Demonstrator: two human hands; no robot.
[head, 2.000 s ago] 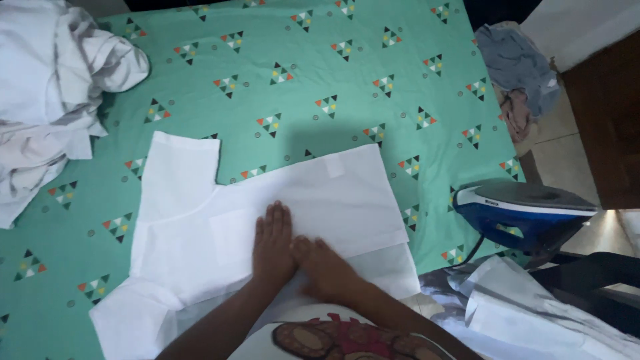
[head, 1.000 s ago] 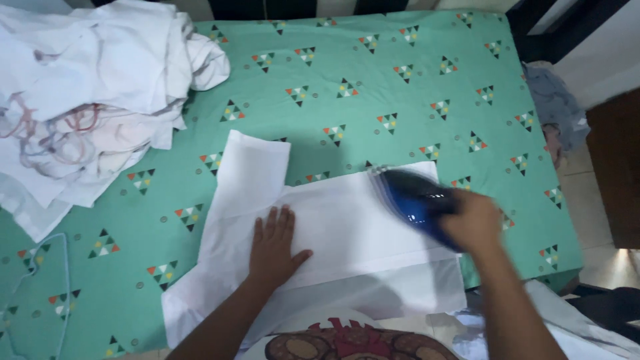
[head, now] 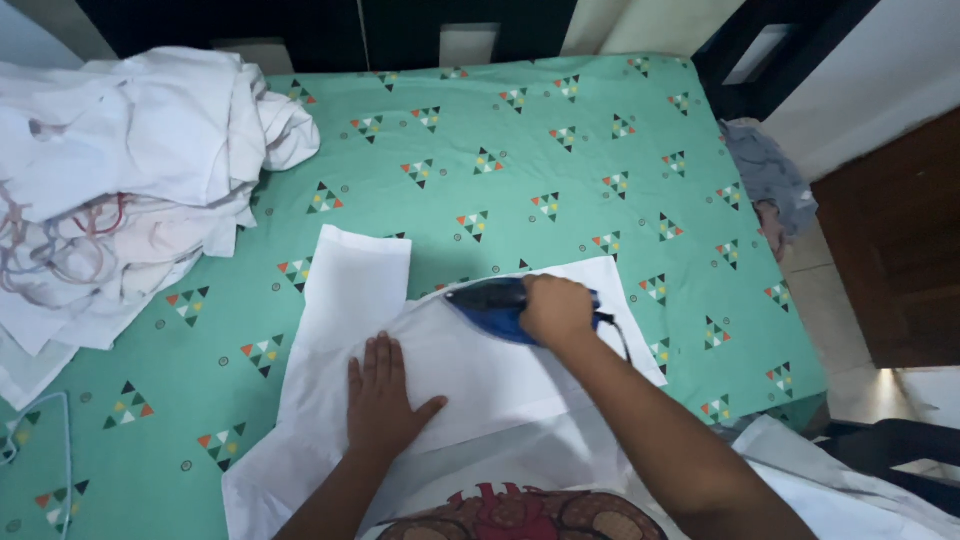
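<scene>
A white short-sleeved shirt [head: 480,375] lies spread on a green patterned sheet [head: 420,195], one sleeve pointing away from me. My left hand [head: 384,401] rests flat on the shirt near that sleeve, fingers slightly apart, holding nothing. My right hand [head: 556,309] grips the handle of a blue and black clothes iron [head: 491,307]. The iron lies over the shirt's far edge, its tip pointing left toward the sleeve. Its soleplate is hidden, and a dark cord leaves its rear.
A heap of white clothes [head: 150,142] fills the far left. A light blue clothes hanger [head: 67,450] lies at the near left. Grey-blue clothes [head: 772,180] lie beyond the right edge. More white cloth [head: 840,480] sits at the near right, beside a black frame [head: 892,450].
The iron stood at the right edge two seconds ago; my right hand, then on the shirt, has taken hold of it. Since one second ago the iron has moved left along the shirt's far edge.
</scene>
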